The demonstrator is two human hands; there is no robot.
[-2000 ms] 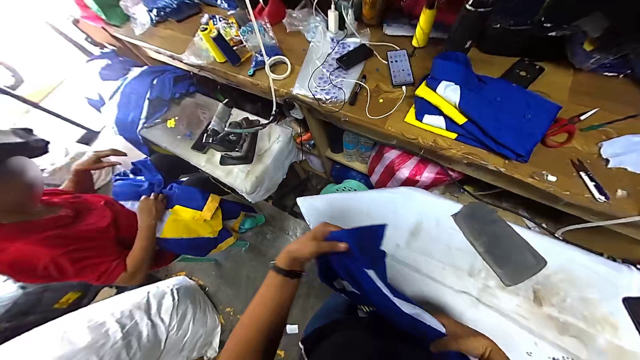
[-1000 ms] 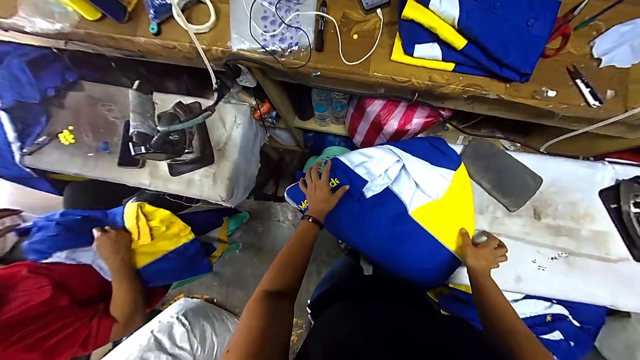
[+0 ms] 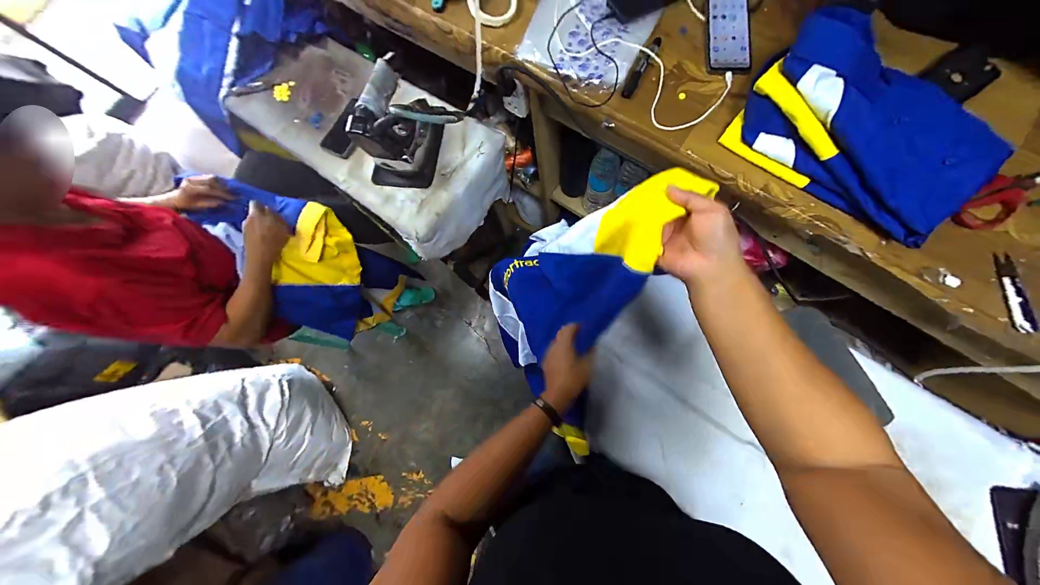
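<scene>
A blue, yellow and white fabric garment (image 3: 561,292) hangs between my hands, over the near end of the white padded board. My right hand (image 3: 703,236) is raised, pinching the yellow part between thumb and fingers. Lower and to the left, my left hand (image 3: 566,370) is at the blue part, its fingers partly behind the cloth; how firmly it grips is hidden. Yellow lettering shows on the garment's left side. The white padded board (image 3: 691,406) stretches from under the cloth to the lower right, with a dark grey pad (image 3: 829,357) on it.
A co-worker in a red shirt (image 3: 138,268) handles a similar garment at left. An iron (image 3: 398,138) stands on another padded board. The wooden bench (image 3: 886,268) holds a folded blue garment (image 3: 894,130), red-handled scissors (image 3: 991,203), thread snips (image 3: 1014,292) and a phone (image 3: 729,32). A white sack (image 3: 179,455) lies lower left.
The garment lay spread on the padded board one second ago; now it is lifted and gathered. My right hand has risen with its yellow part. The view has shifted.
</scene>
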